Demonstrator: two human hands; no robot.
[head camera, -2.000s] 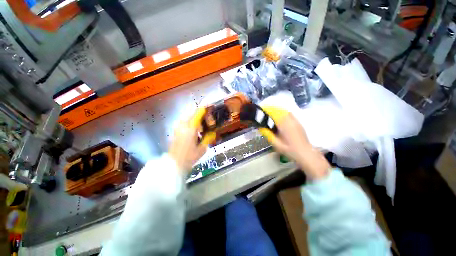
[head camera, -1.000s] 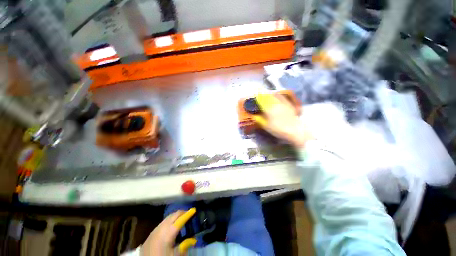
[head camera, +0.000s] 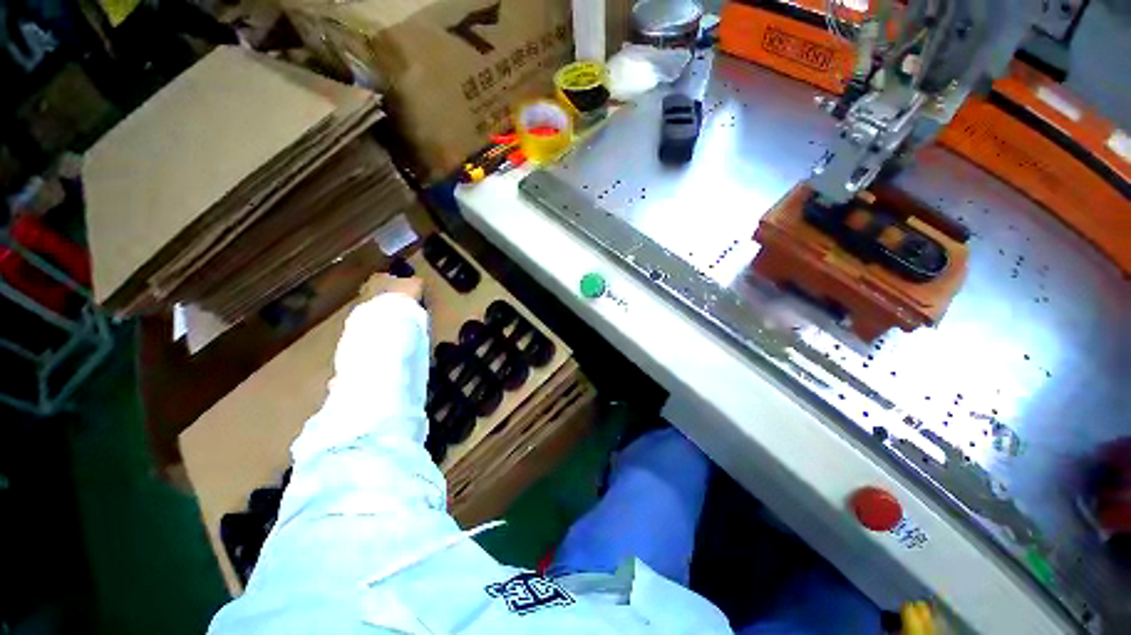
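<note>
My left hand (head camera: 394, 288) reaches over the cardboard sheets (head camera: 292, 385) at left. Its fingertips are at a black plastic housing (head camera: 399, 267), which shows only in small part. Another black housing (head camera: 452, 263) lies just right of the hand, and rows of them (head camera: 490, 360) lie nearer me. Only yellow-covered fingertips of my right hand (head camera: 918, 618) show at the bottom edge, beside something dark; the rest is cut off. An orange-brown fixture (head camera: 831, 267) on the machine bed holds a black housing (head camera: 912, 246) under the metal machine head (head camera: 856, 143).
A taller cardboard stack (head camera: 223, 161) and a carton (head camera: 459, 75) stand behind the left hand. The bed's white front edge (head camera: 732, 397) carries a green button (head camera: 593, 285) and a red button (head camera: 877, 507). Tape rolls (head camera: 543, 130) and a black block (head camera: 680, 128) are at the left end.
The view has swung left. My left hand has gone from near my lap to the cardboard. My right hand has left the right fixture. The machine head is now over the left fixture.
</note>
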